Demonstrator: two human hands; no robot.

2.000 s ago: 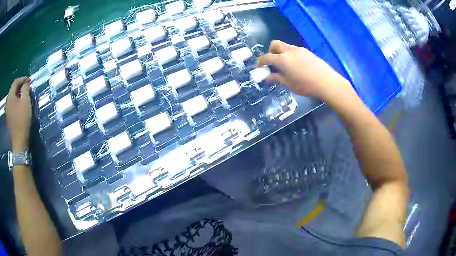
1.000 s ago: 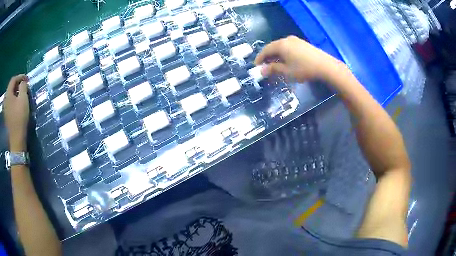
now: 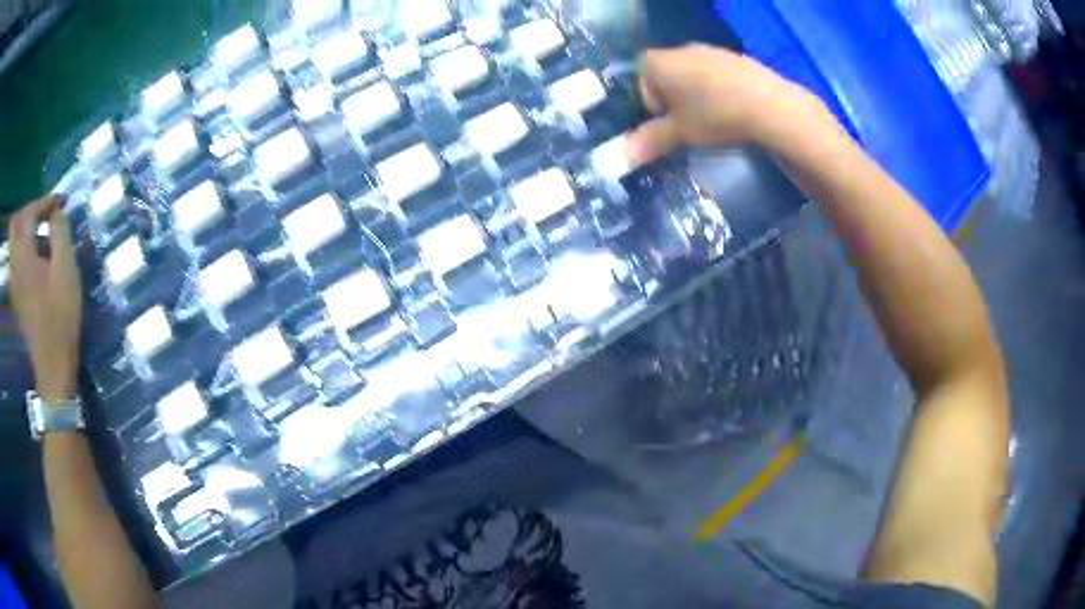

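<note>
The clear blister tray (image 3: 428, 381) lies on the dark bench with many white wired units in rows, such as one near its middle (image 3: 408, 171). My right hand (image 3: 702, 101) is at the tray's right side, its thumb and fingers on a white unit (image 3: 614, 159) at the right end of a row. Whether the unit is fully down in its pocket cannot be told. Thin lead wires show blurred between the units. My left hand (image 3: 45, 256), with a watch on the wrist, rests at the conveyor rail left of the tray, fingers slightly apart, holding no unit.
The green conveyor belt (image 3: 83, 83) runs beyond the tray at upper left. A blue plastic bin (image 3: 886, 89) stands at upper right, with stacked clear trays (image 3: 1005, 30) beyond it. Ribbed clear trays (image 3: 738, 345) lie below the bench edge. A yellow line (image 3: 750, 490) marks the grey floor.
The view has shifted slightly. My right hand stays at the same unit, its index finger now lifted further from the thumb. My left hand has stayed at the rail.
</note>
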